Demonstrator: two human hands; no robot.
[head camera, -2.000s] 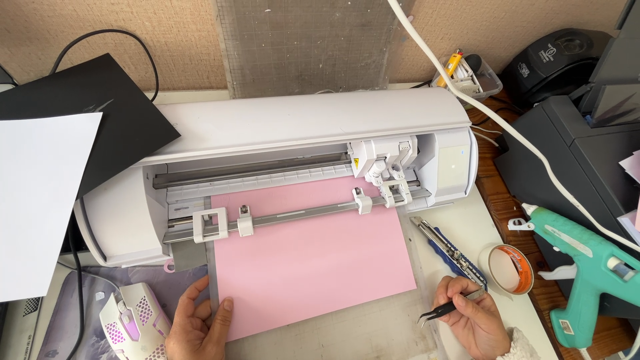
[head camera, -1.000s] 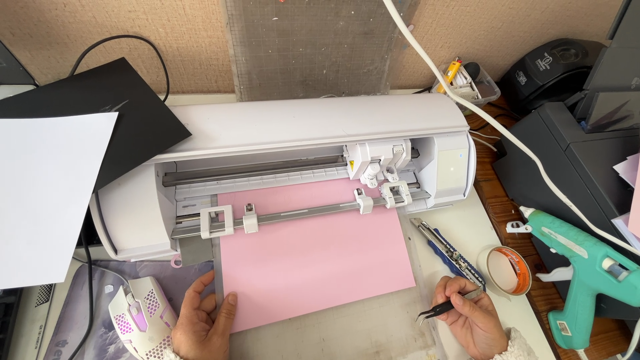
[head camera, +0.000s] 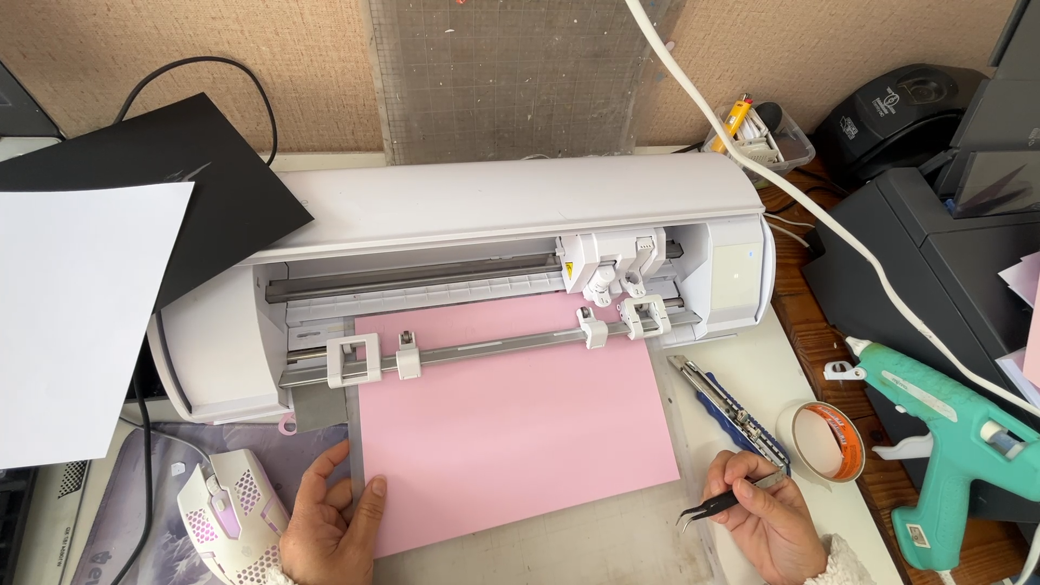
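A white desktop cutting plotter (head camera: 504, 195) has a sheet of pink paper (head camera: 520, 431) on a cutting mat (head camera: 601, 532) passing under its roller bar. The carriage (head camera: 609, 264) stands toward the right end of its rail. My left hand (head camera: 333, 516) holds the left edge of the mat and paper, thumb on top at the lower left corner. My right hand (head camera: 764, 516) is to the right of the pink sheet, holding black curved-tip tweezers (head camera: 715, 505) whose tips point left, just off the paper. Behind that hand lie utility knives (head camera: 731, 414) beside a roll of tape (head camera: 821, 443).
At right are a teal glue gun (head camera: 926, 447), a dark printer (head camera: 910, 236) and a hanging white cable (head camera: 812, 207). A white mouse (head camera: 231, 520) sits at lower left. Black card (head camera: 227, 179) and white paper (head camera: 81, 317) overlap the plotter's left side.
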